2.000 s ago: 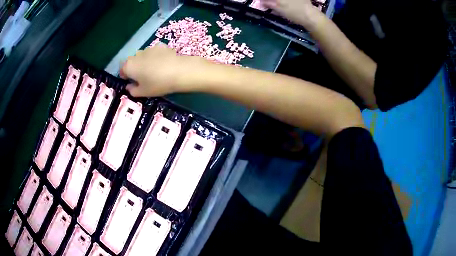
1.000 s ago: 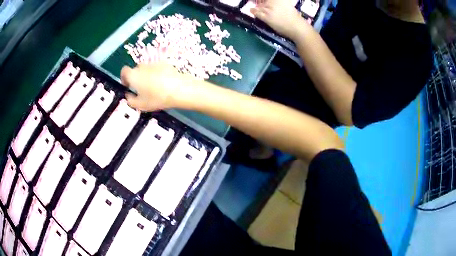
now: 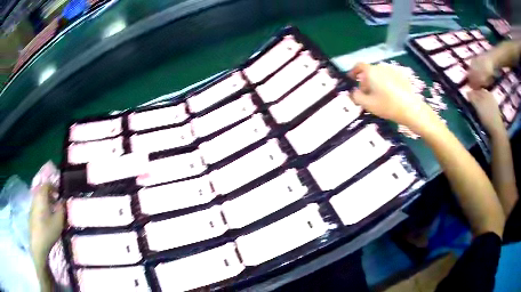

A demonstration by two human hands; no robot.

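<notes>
A black blister tray (image 3: 74,181) with rows of pink phone cases (image 3: 231,174) spans the view and looks bent. One case (image 3: 117,169) lies out of line, partly outside its pocket, beside a bare dark pocket area at the left. My left hand (image 3: 45,214) grips the tray's left edge; its fingertips are partly hidden and blurred. My right hand (image 3: 385,94) pinches the tray's far right edge with thumb and fingers.
Loose pink inserts (image 3: 435,97) lie on the green bench (image 3: 228,51) behind my right hand. A clear bag with pink bits (image 3: 57,263) is at the left. Another person's hands (image 3: 484,74) are over a filled tray (image 3: 434,54) at the right.
The view has turned left, bringing my left hand and the tray's left side into view. My right hand stays at the tray edge. The tray now looks bent.
</notes>
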